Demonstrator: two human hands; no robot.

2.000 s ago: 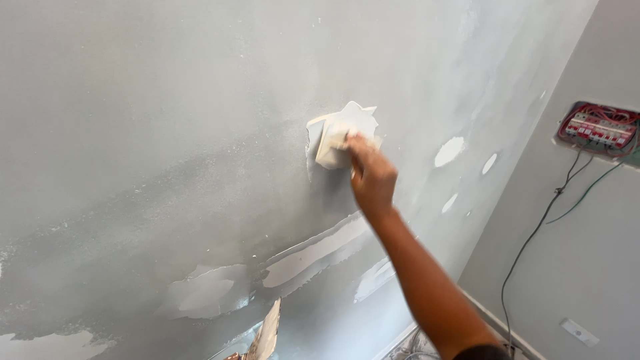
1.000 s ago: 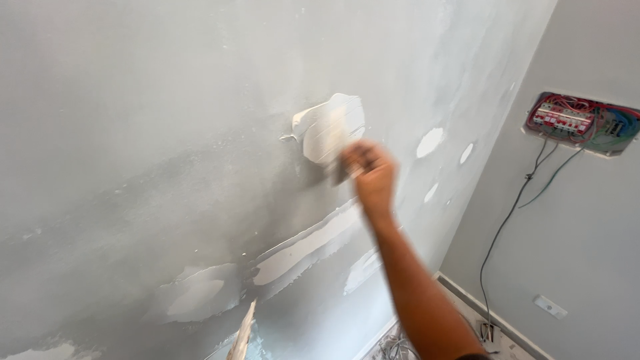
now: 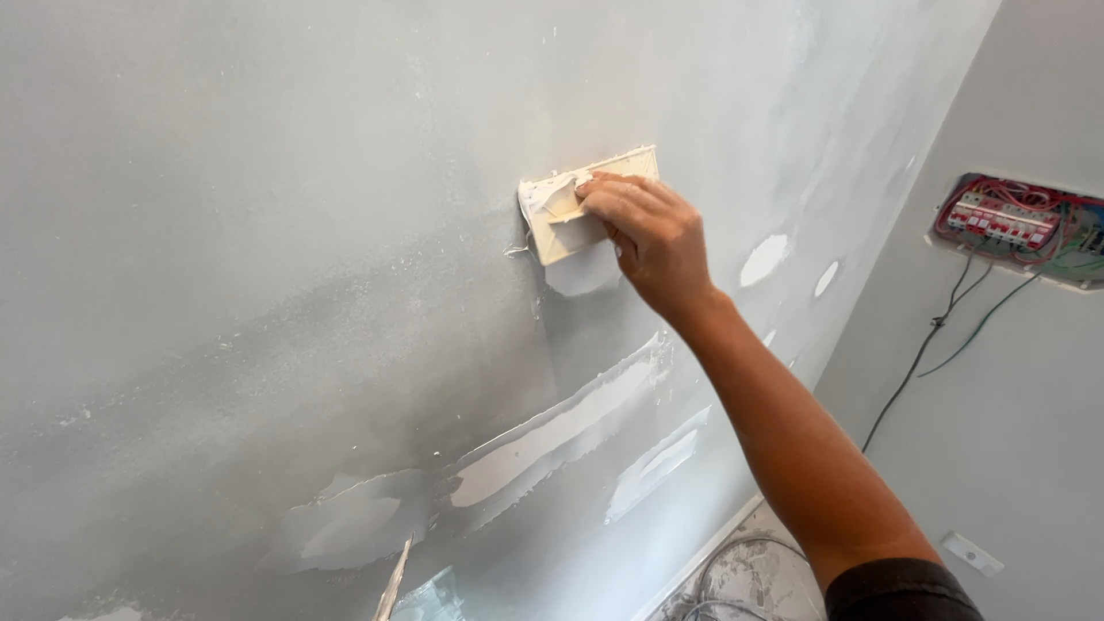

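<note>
My right hand [image 3: 651,237] grips a cream plastic plastering float [image 3: 561,246] by its handle, with the plate held against the grey wall [image 3: 259,172]. White filler clings to the plate's top edge and left corner. Just below the float shows a smooth patch of pale filler [image 3: 582,278]. My left hand is out of view. At the bottom edge, left of centre, the narrow tip of a filler-smeared tool [image 3: 395,578] pokes up; what holds it is hidden.
Lower on the wall run a long filler patch [image 3: 552,440] and several smaller ones. An open electrical box [image 3: 1005,220] with breakers and loose wires sits in the right wall, above a white wall plate [image 3: 972,554]. A cable [image 3: 742,545] lies on the dusty floor.
The float has turned so its long edge slants up to the right, and my right hand is now higher over its plate. More of the smooth filler patch shows beneath it.
</note>
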